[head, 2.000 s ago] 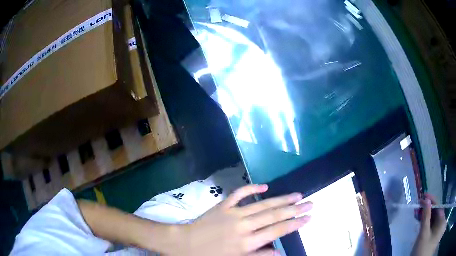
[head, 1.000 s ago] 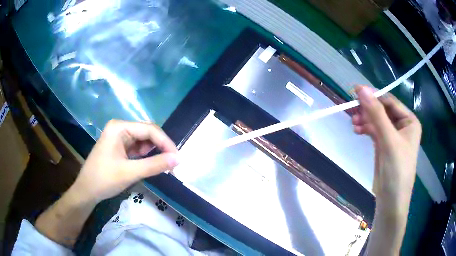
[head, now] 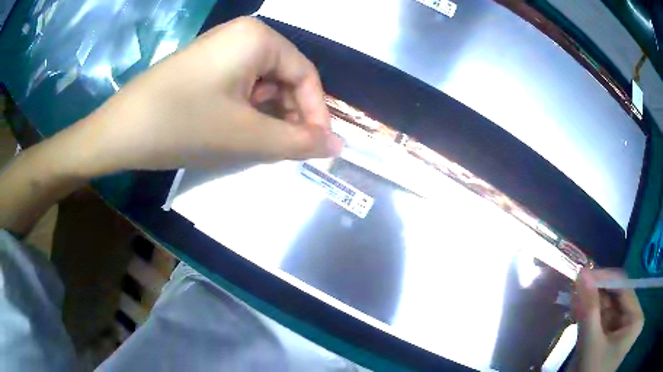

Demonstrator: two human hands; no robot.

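A near display module [head: 342,261], silver-white with strong glare and a barcode label [head: 336,189], lies in a black tray [head: 407,102]. A coppery strip [head: 465,176] runs along its upper long edge. My left hand [head: 218,102] is over the module's left part, thumb and finger pinched on a white tape strip. The strip seems to run beside the coppery edge towards my right hand, but glare blurs it. My right hand [head: 607,316] is at the module's right end, pinching the tape, whose white tail [head: 634,282] trails off to the right.
A second silver module [head: 509,87] lies in the tray's far recess. Blue scissor handles [head: 654,251] show at the right edge. Crinkled clear film [head: 94,43] lies on the green bench at the upper left.
My left hand has moved along the near module to its upper edge, and my right hand to its right end. The tape, earlier stretched diagonally above both modules, now runs along the near one.
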